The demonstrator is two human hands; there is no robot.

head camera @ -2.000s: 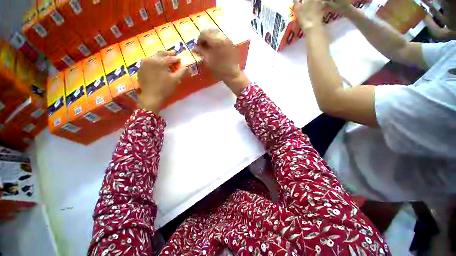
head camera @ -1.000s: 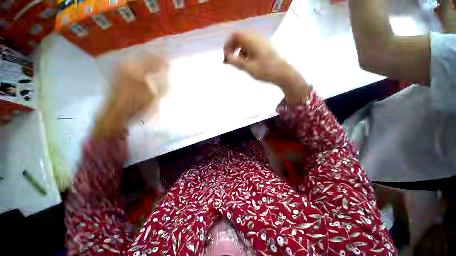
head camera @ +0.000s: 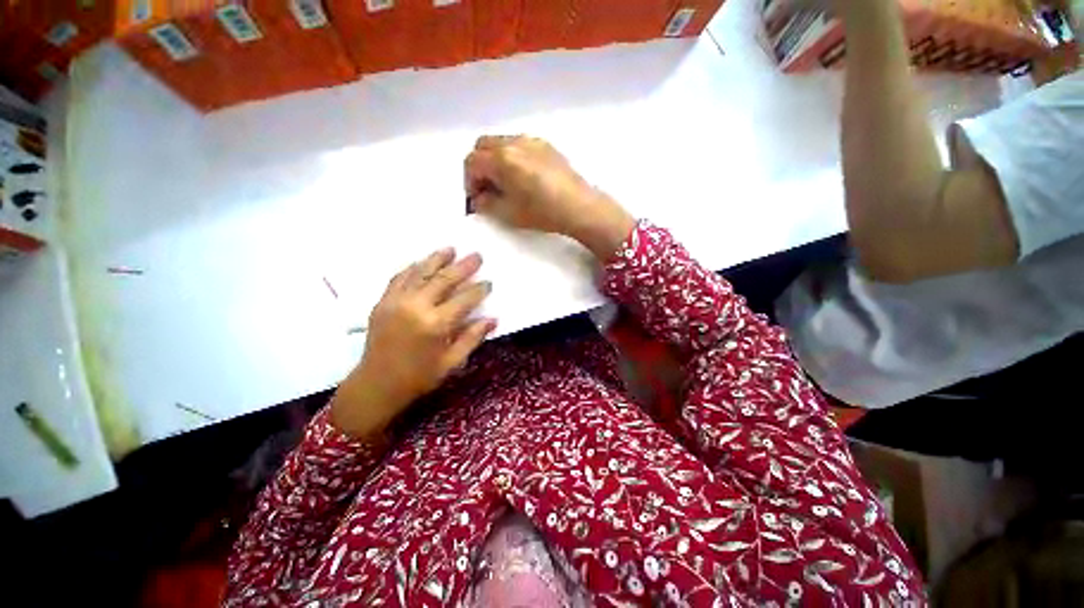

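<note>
My right hand [head camera: 529, 184] is over the white surface in front of me, its fingers curled around a small dark item [head camera: 471, 206]; only its tip shows, perhaps a cutter blade. My left hand [head camera: 428, 321] lies palm down near the table's front edge, fingers a little apart, with nothing visible in it. A bright white area between the hands may be a backing sheet; its edges cannot be told from the tabletop. A row of orange cartons [head camera: 416, 42] stands along the back, beyond both hands, white barcode patches facing me.
Thin dark and reddish slivers [head camera: 331, 287] lie on the white table [head camera: 226, 226]. An olive-green strip [head camera: 48, 435] lies on the left side table. A printed box [head camera: 21, 172] is at the far left. A co-worker's arm [head camera: 892, 166] is at right, before more orange boxes [head camera: 969, 33].
My hands have left the carton row and come down to the white surface. My left hand, blurred a second ago, now rests flat. My right hand has moved left. The view has tilted down.
</note>
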